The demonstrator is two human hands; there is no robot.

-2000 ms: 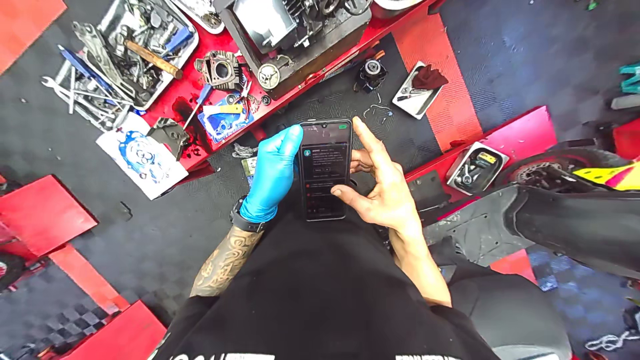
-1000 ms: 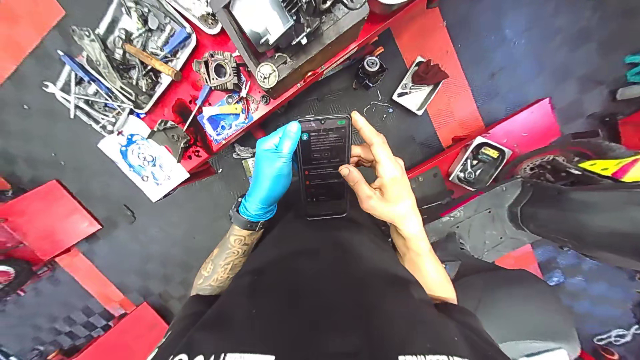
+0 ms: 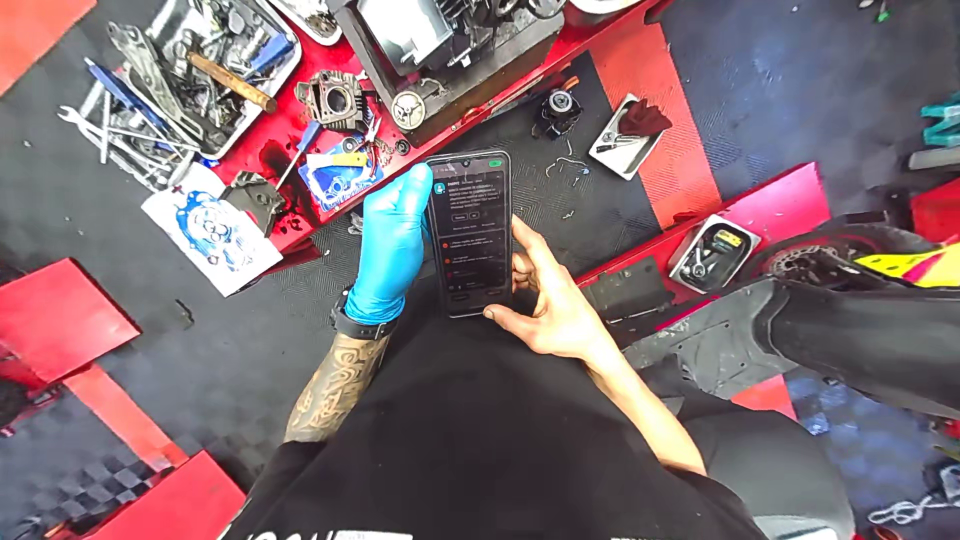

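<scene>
A smartphone [image 3: 471,240] with a dark lit screen bearing text is held upright in front of my body. My left hand [image 3: 391,244], in a blue disposable glove with a dark band at the wrist, grips the phone's left edge. My bare right hand [image 3: 551,300] is at the phone's lower right; its thumb lies by the bottom corner and its fingers are along the right edge, some partly hidden behind the phone. Whether the right hand bears any of the phone's weight cannot be told.
A red bench [image 3: 330,206] carries an engine cylinder [image 3: 334,99], a tray of tools and parts [image 3: 294,64], a hammer [image 3: 232,81], wrenches [image 3: 105,127] and a stained paper [image 3: 214,234]. White trays [image 3: 626,161] [image 3: 679,262] lie at right, near a motorcycle [image 3: 862,337].
The right thumb, over the lower screen two seconds ago, has moved down to the phone's lower right corner. The gloved left hand keeps its hold.
</scene>
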